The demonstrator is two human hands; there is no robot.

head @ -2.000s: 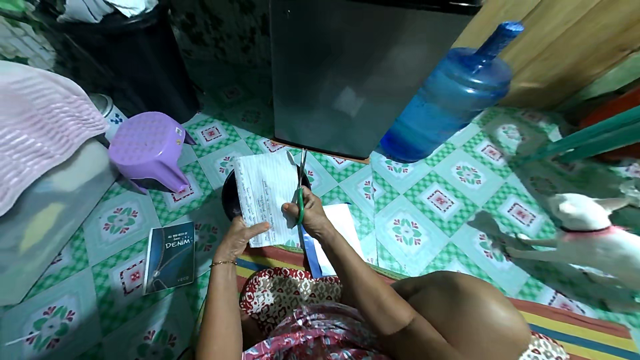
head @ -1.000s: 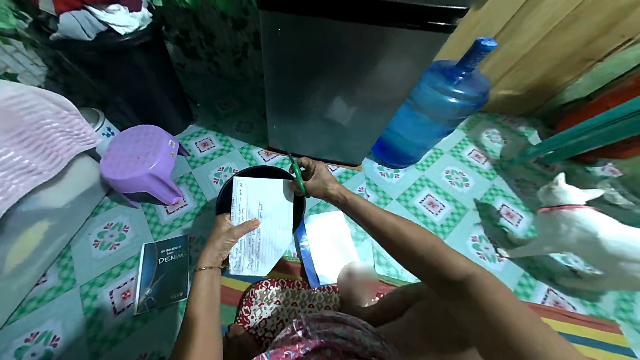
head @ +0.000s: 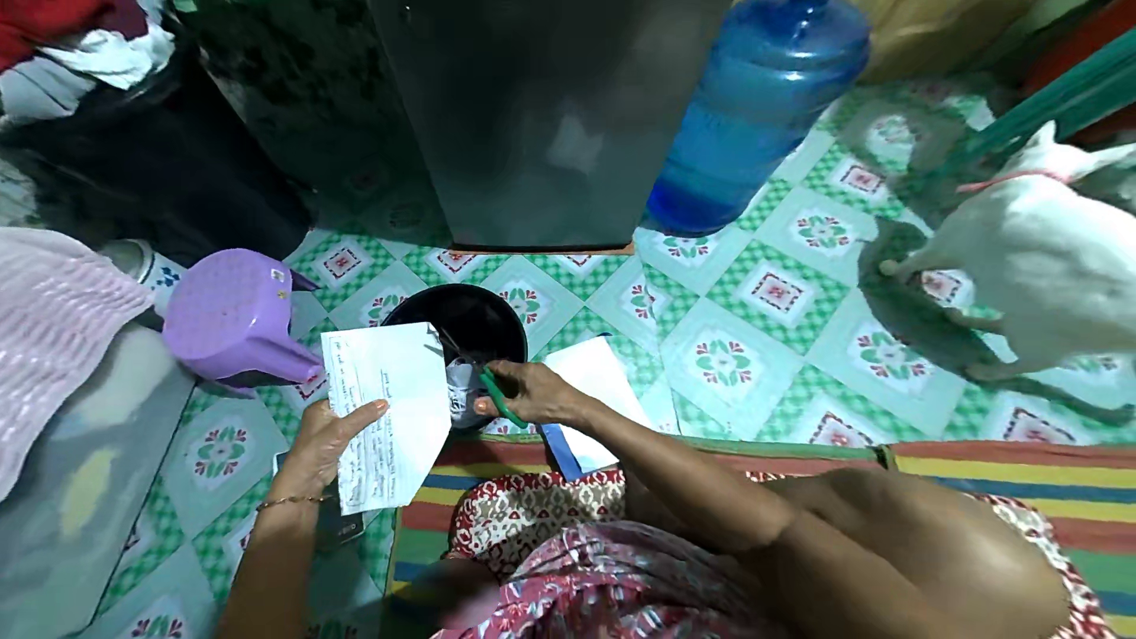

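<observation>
My left hand point(head: 328, 439) pinches a sheet of paper with handwriting point(head: 390, 417) along its left edge. My right hand point(head: 532, 393) is on green-handled scissors point(head: 501, 399), whose blades lie by the sheet's upper right corner, which looks cut. Below them on the floor stands a round black basin point(head: 479, 311), with something pale and marked inside, probably paper. White paper point(head: 603, 382) with a blue strip rests right of the basin, near my lap. A dark book point(head: 342, 524) lies partly hidden under my left wrist.
A purple plastic stool point(head: 231, 311) stands at left, beside a grey box point(head: 115, 470) under pink cloth. A dark cabinet or refrigerator point(head: 550, 133) and a blue water jug point(head: 754, 115) are ahead. A white cat point(head: 1047, 257) is at right. A striped mat point(head: 1021, 506) lies beneath me.
The sheet and my left hand have moved left, uncovering more of the basin. The scissors, near the sheet's top right a second ago, are now lower, over the basin. The view has shifted closer.
</observation>
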